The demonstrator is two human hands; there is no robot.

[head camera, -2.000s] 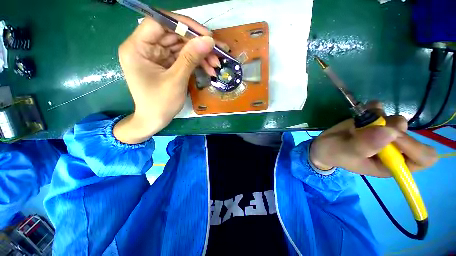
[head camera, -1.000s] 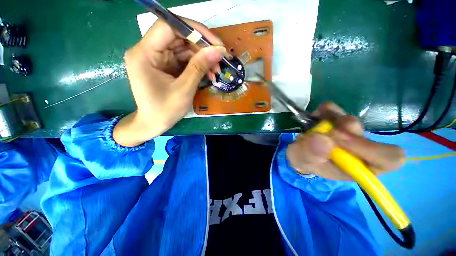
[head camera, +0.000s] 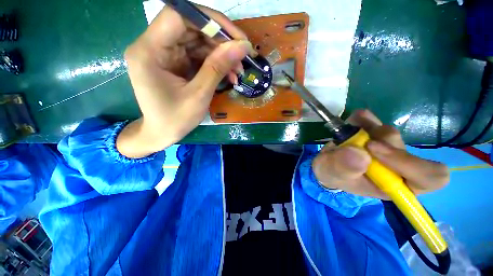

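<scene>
A round black LED board with pale pads and a yellowish centre sits in the middle of the orange-brown fixture. My left hand holds dark tweezers with a pale band. Their tips reach the upper part of the board, and my fingertips are at its left edge. My right hand holds the yellow-handled soldering iron. The iron's tip is over the grey metal piece right of the board, apart from the board. My left hand hides the fixture's upper left.
White paper lies under the fixture on the green bench. Solder wire lies at left. Dark round parts and a metallic block are at far left. A blue box with black cables stands at right.
The iron has swung left from beside the paper to over the fixture's right part. The tweezers stay at the board. The bench view has shifted slightly.
</scene>
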